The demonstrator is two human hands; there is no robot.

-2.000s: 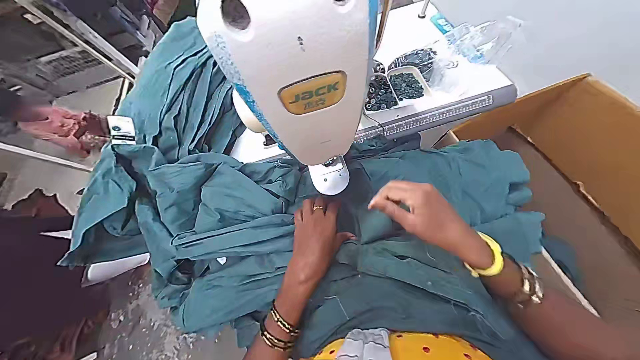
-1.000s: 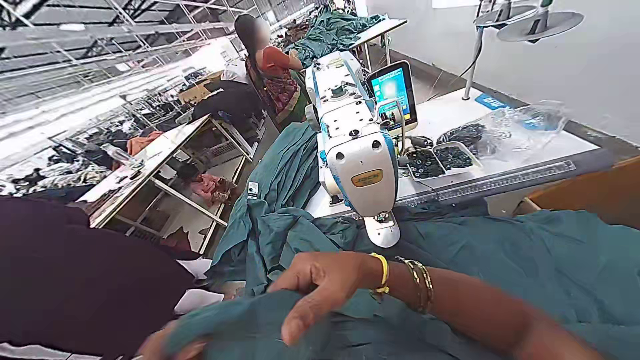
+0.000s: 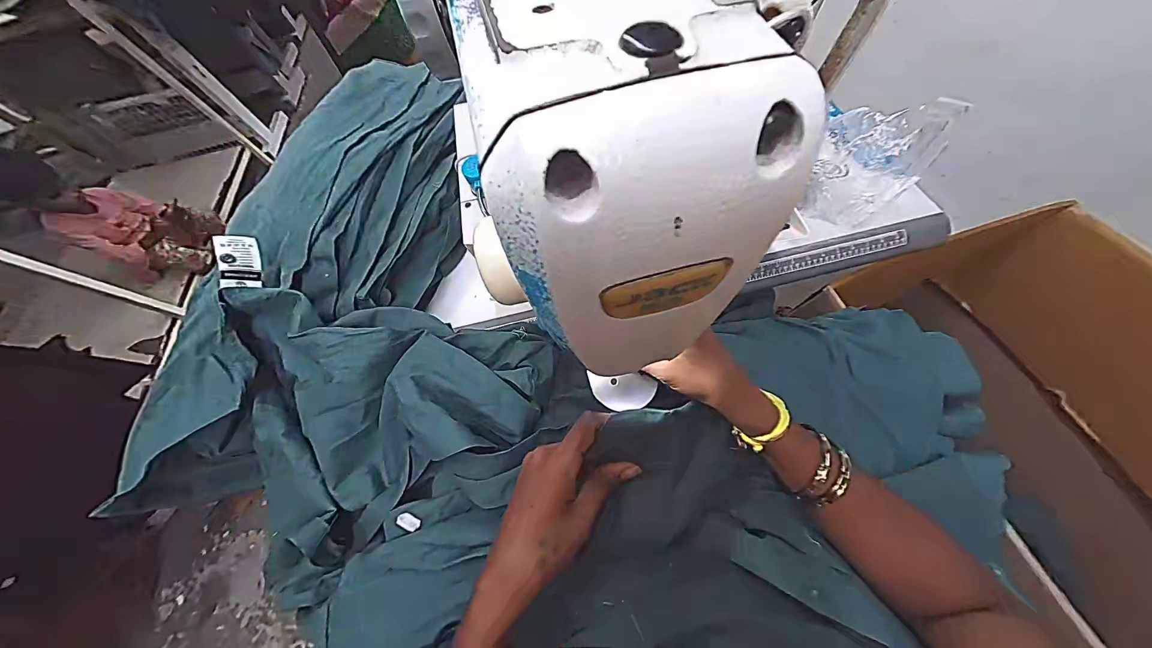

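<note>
Teal woven fabric (image 3: 468,387) lies in folds across the bed of a white Jack sewing machine (image 3: 666,180). My left hand (image 3: 558,495) rests on the cloth just below the machine's head, its index fingertip near the white round guard (image 3: 623,390) and its thumb apart. Behind the guard's right side is my right hand (image 3: 706,369), its fingertips hidden by the machine head; whether it grips cloth does not show. A small white tag (image 3: 408,522) lies on the fabric at the left, and a printed label (image 3: 239,261) hangs on the cloth farther back.
A cardboard box (image 3: 1062,297) with high walls stands to the right. Clear plastic bags (image 3: 882,153) lie on the machine table behind a printed measuring scale (image 3: 837,256). At the far left, pink cloth (image 3: 108,225) shows beyond a white metal frame (image 3: 90,283).
The view swings up and back down. One second ago my right hand was in front of the machine over bunched cloth; now it is beside the needle area, with my left hand on the fabric.
</note>
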